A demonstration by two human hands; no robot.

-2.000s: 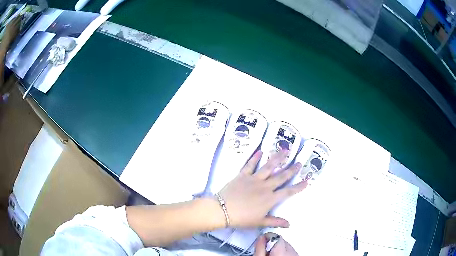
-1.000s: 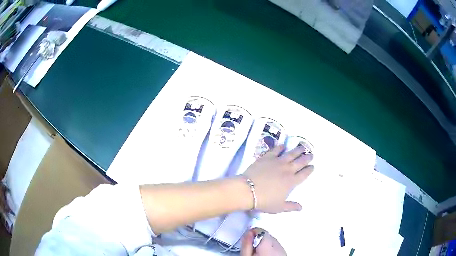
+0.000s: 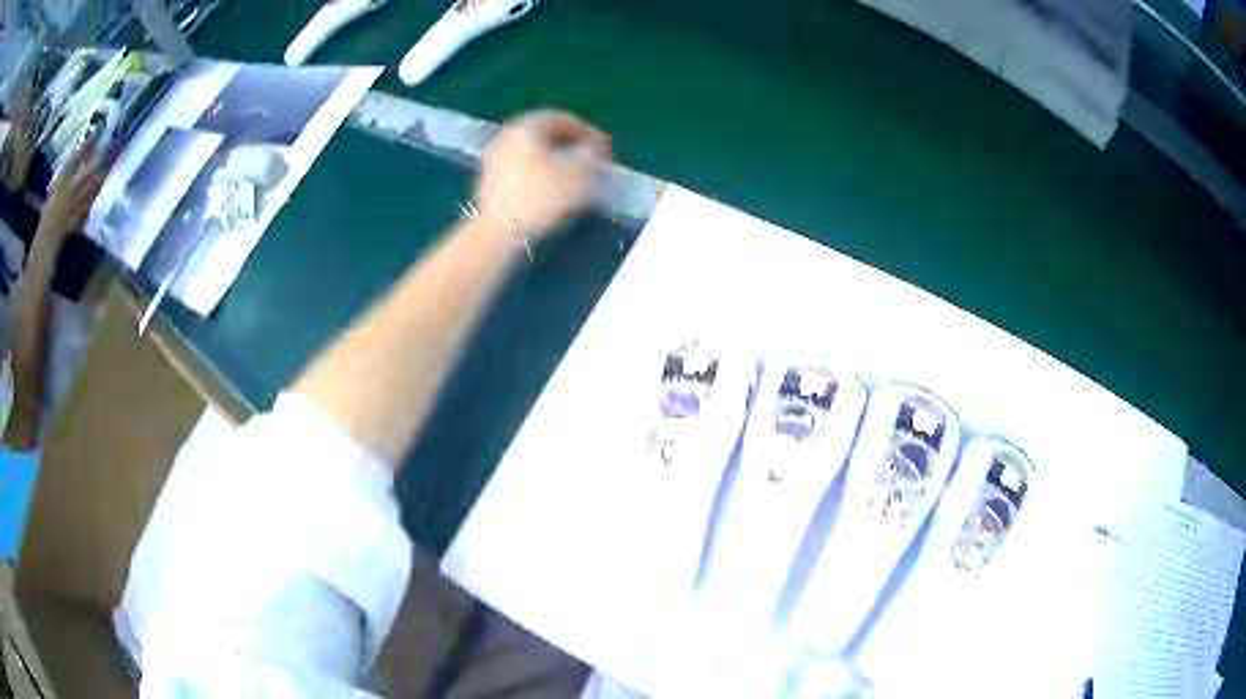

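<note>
Several white handheld devices (image 3: 909, 458) lie side by side on a white work sheet (image 3: 601, 505). Their wide heads with dark displays and round buttons face away from me, and their handles point towards me. The handle ends are washed out at the bottom. My left hand (image 3: 547, 171) is beyond the sheet's upper left corner, over the pale strip at the belt's edge. It is blurred with its fingers curled, and I cannot tell if it holds anything. It touches none of the devices on the sheet. My right hand is not in view.
Two more white devices (image 3: 465, 30) lie on the green belt (image 3: 765, 130) at the top left. A print sheet (image 3: 308, 116) with a crumpled white object (image 3: 246, 184) is at the left. Another person's arm (image 3: 55, 225) shows there. Record sheets (image 3: 1175, 587) lie at the right. Brown cardboard (image 3: 116, 464) is at the lower left.
My left hand has left the rightmost devices and swung up and left towards the belt's edge. My right hand, earlier at the bottom with a small object, is out of view. The camera view has shifted.
</note>
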